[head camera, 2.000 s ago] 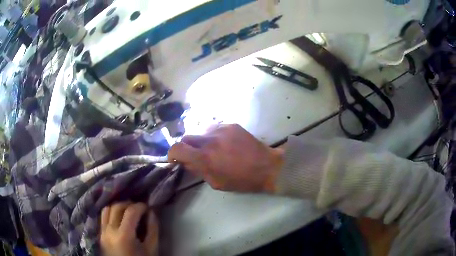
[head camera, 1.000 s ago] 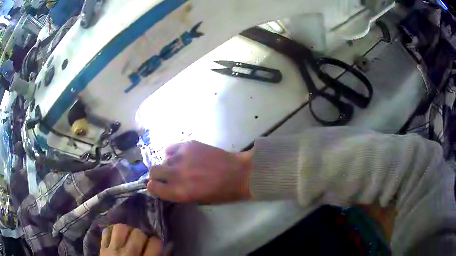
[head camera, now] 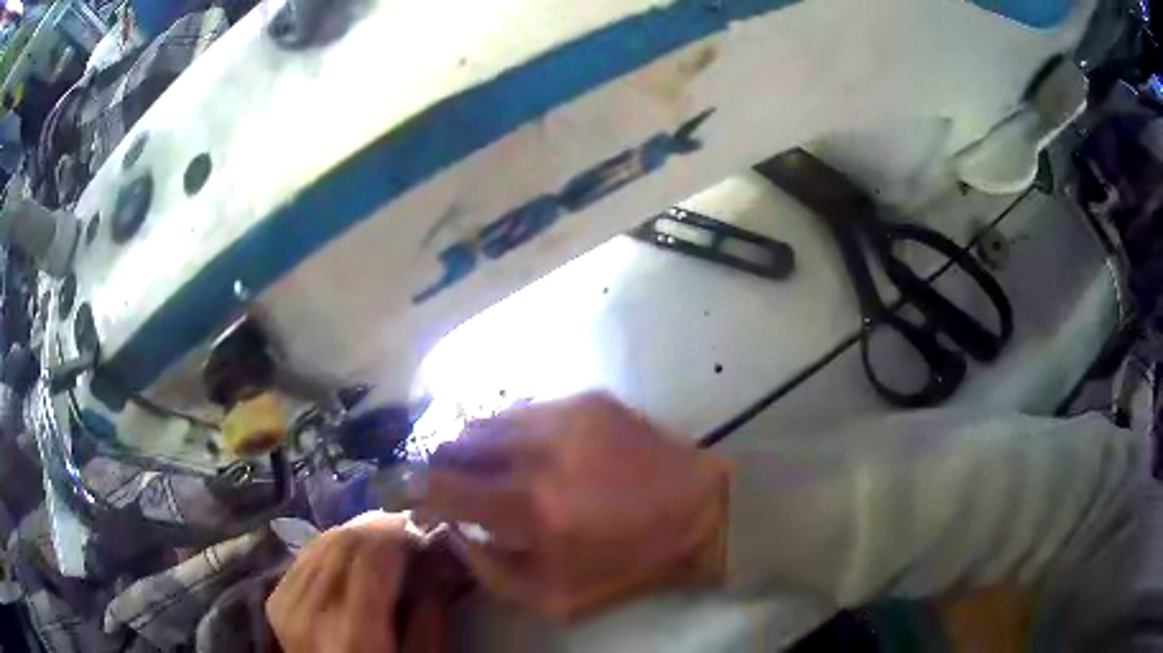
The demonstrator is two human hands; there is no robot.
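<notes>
Plaid fabric (head camera: 191, 580) in purple-grey and white lies bunched at the lower left, below the head of the white sewing machine (head camera: 536, 166). My right hand (head camera: 580, 504) is beside the bright needle area, blurred, with its fingertips close to my left hand. My left hand (head camera: 338, 587) is at the bottom edge, partly cut off, its fingers curled at the fabric edge. A small pale strip shows between the hands. The needle and presser foot are lost in glare and behind the fingers. I cannot tell exactly what either hand grips.
Black thread snips (head camera: 721, 242) lie on the machine bed, their tips hidden by the arm. Large black shears (head camera: 912, 287) lie to their right. A yellow knob (head camera: 255, 424) is on the machine head. More plaid cloth is at the upper left and right edge.
My left hand has moved up beside my right hand at the needle area. My right hand has turned and blurred. The camera view has shifted, showing more of the machine arm.
</notes>
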